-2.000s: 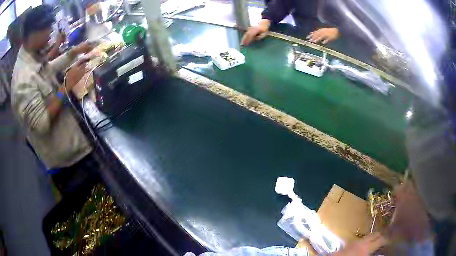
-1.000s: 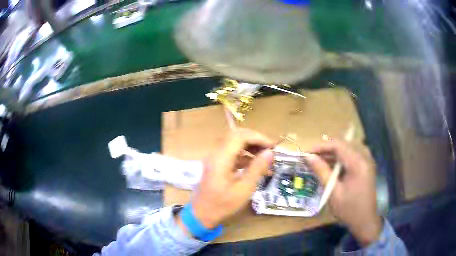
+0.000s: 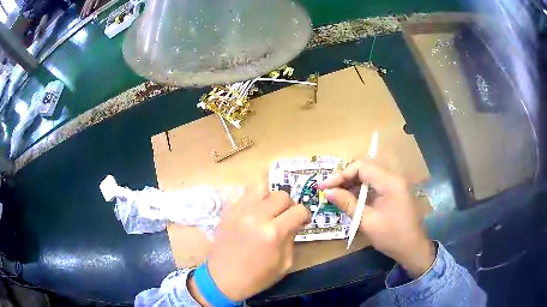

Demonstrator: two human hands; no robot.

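Note:
The open white power strip housing [image 3: 322,232] lies on the brown cardboard sheet [image 3: 336,114]. Inside it are gold strips, thin wires and a green circuit board [image 3: 328,207]. My left hand [image 3: 258,240] is at the housing's left side, fingertips over its inside; what they touch is hidden. My right hand [image 3: 384,210] holds a white pointed stick [image 3: 361,207] across its fingers, and its thumb and index fingertips are at the wires by the board. A crinkled plastic bag [image 3: 144,208] lies left of the housing, partly behind my left hand.
Brass contact strips with white leads [image 3: 231,105] are heaped at the cardboard's top edge, one strip lying apart. A cloudy hood [image 3: 216,36] hangs above. A cardboard tray [image 3: 474,120] is at right. The green conveyor [image 3: 84,72] carries white housings at the upper left.
The view has swung from the conveyor down to the cardboard. Since one second ago, both hands have moved from the housing's upper edge to over its inside.

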